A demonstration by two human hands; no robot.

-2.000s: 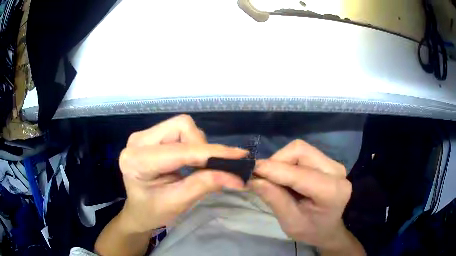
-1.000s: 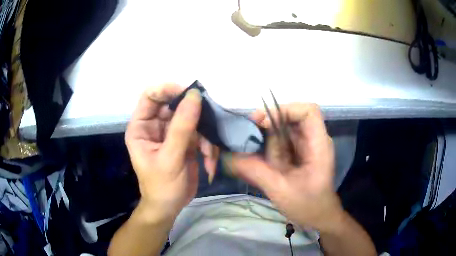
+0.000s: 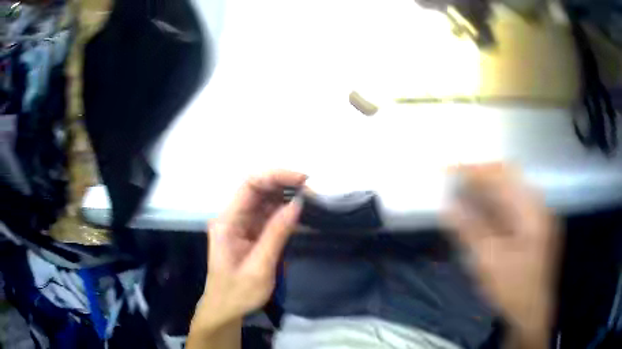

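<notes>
My left hand pinches a small black welt strip between thumb and fingers at the table's front edge. The strip stretches to the right from my fingertips, and its upper side looks pale and curled. My right hand is apart from the strip, at the right over the table edge. It is strongly blurred, and a dark blur shows at its fingers, so I cannot tell whether it holds the tweezers.
A black garment panel hangs over the left side of the white table. Black scissors lie at the right. Dark metal machine parts show at the top by the tan bed. Scraps are heaped at lower left.
My right hand has let go of the strip and moved away to the right. My left hand keeps the strip, now stretched out sideways. The view has shifted, showing machine parts at the top.
</notes>
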